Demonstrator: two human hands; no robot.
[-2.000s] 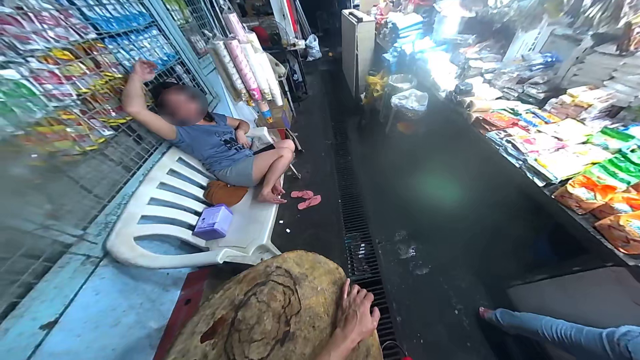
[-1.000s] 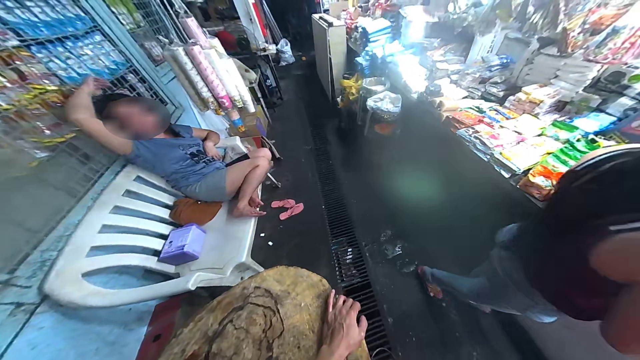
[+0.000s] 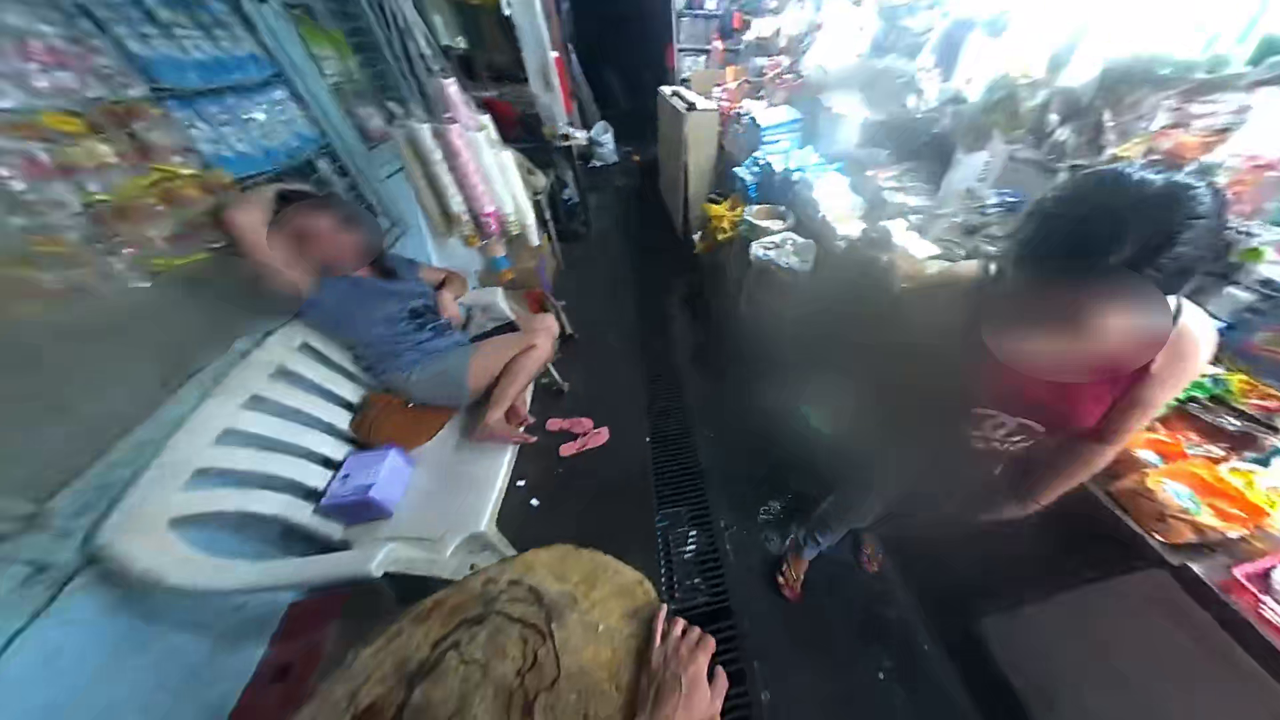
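Note:
At the bottom centre my right hand [image 3: 683, 668] rests on the right edge of a round wooden block [image 3: 560, 640], its fingers a little spread and no object held in it. Dark cracks run across the block's worn top. My left hand is outside the view. Beyond the block, a lilac plastic box [image 3: 366, 485] and a brown bag or cushion [image 3: 398, 420] lie on a white plastic bench [image 3: 250, 500].
A person [image 3: 400, 330] reclines on the bench; pink flip-flops [image 3: 580, 436] lie on the floor. Another person [image 3: 1060, 400] stands at the right beside a stall of packaged goods [image 3: 1200, 480]. A metal drain grate [image 3: 685, 500] runs along the dark floor. Upright rolls [image 3: 470, 180] stand behind the bench.
The person at the right has come further into view; two seconds ago only a leg showed there. My right hand has stayed on the block's edge.

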